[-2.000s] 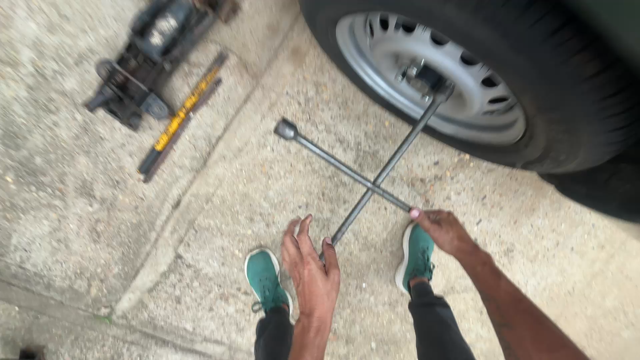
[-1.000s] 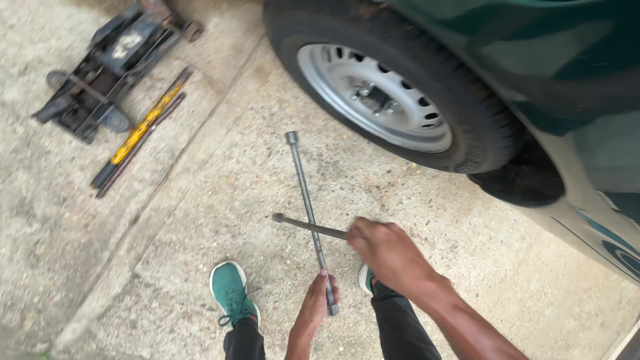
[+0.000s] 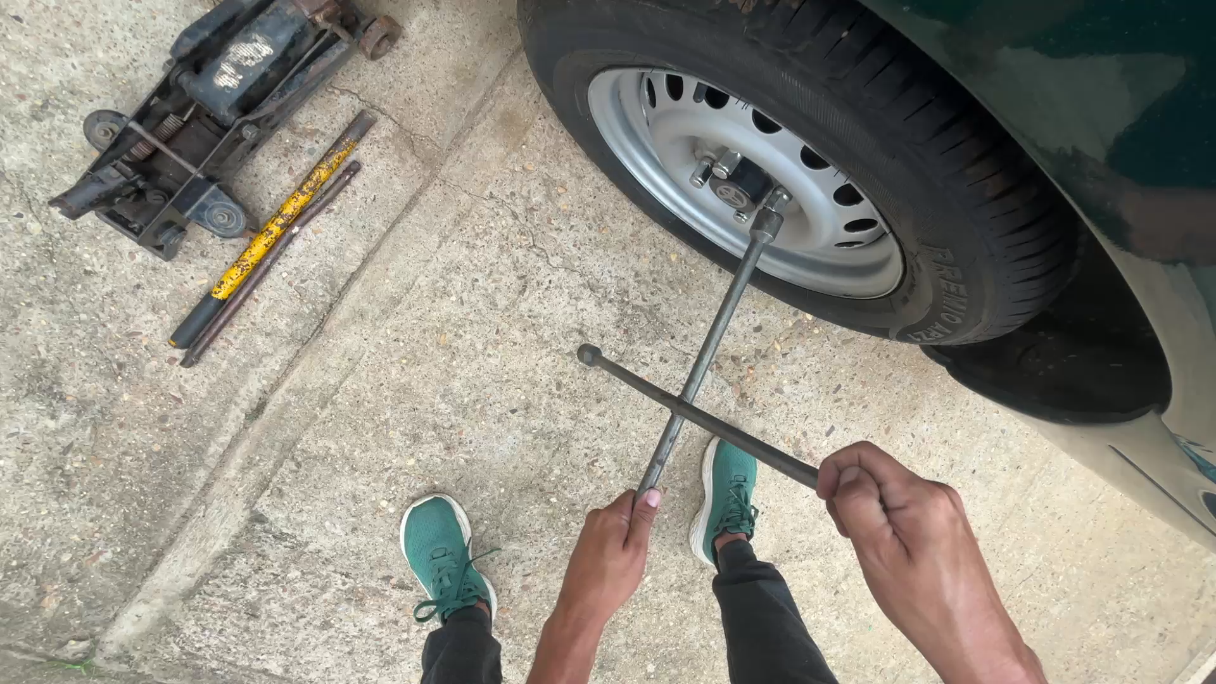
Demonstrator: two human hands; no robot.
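A four-way lug wrench spans from my hands to the silver steel wheel of a dark green car. Its far socket meets a lug nut beside the black center cap; how far it is seated I cannot tell. Other lug nuts show around the cap. My left hand grips the near end of the long shaft. My right hand is closed around the right end of the crossbar, hiding that end. The crossbar's left end points away over the concrete.
A floor jack lies at the upper left, with a yellow and black bar and a thin dark rod beside it. The black tire stands under the car body. My green shoes are on the concrete below the wrench.
One second ago the wrench was away from the wheel; now its far socket is at a lug nut. Both hands hold it in both moments. The view has shifted.
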